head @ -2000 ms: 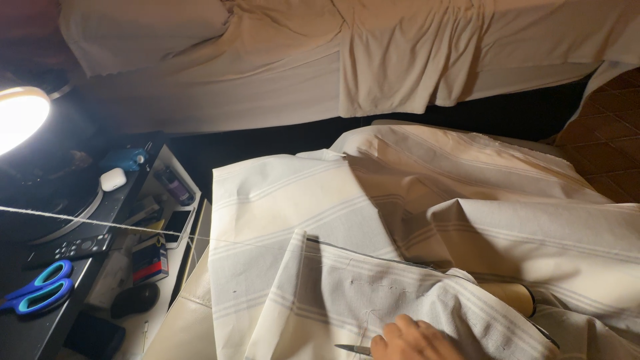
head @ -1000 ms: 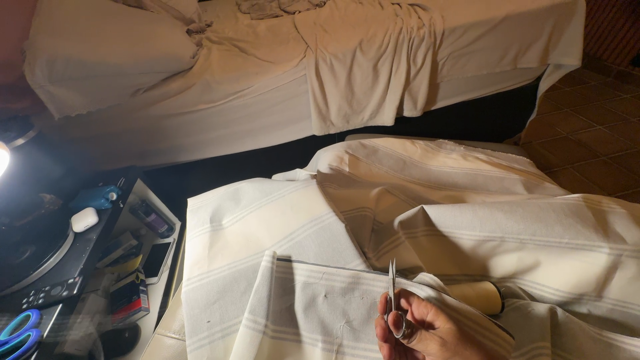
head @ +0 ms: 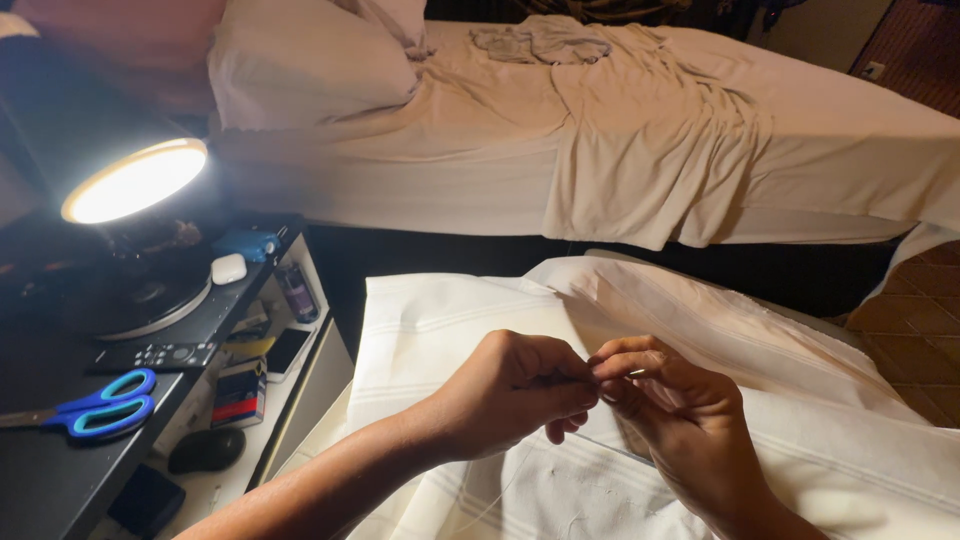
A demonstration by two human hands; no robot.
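Both hands meet at their fingertips above a cream woven cloth with pale stripes (head: pixel 450 330). My left hand (head: pixel 525 390) comes in from the lower left, thumb and fingers pinched together. From below it a thin pale thread (head: pixel 510 480) trails down over the cloth. My right hand (head: pixel 667 405) pinches at the same spot from the right. A small shiny metal bit (head: pixel 637 372) shows between its fingers; its kind cannot be made out. What lies between the touching fingertips is hidden. Folds of the cloth lie under and behind both hands.
Blue-handled scissors (head: pixel 112 405), a remote control (head: pixel 154 355) and a white earbud case (head: pixel 228 268) lie on the black desk (head: pixel 45 480) at left, under a lit lamp (head: pixel 135 180). A shelf below holds a black mouse (head: pixel 206 451) and a phone (head: pixel 289 351). Behind stands a bed (head: pixel 450 180).
My left hand has come into view and met my right hand at the fingertips. The pointed metal tool seen upright in my right hand one second ago no longer shows plainly. The view has shifted.
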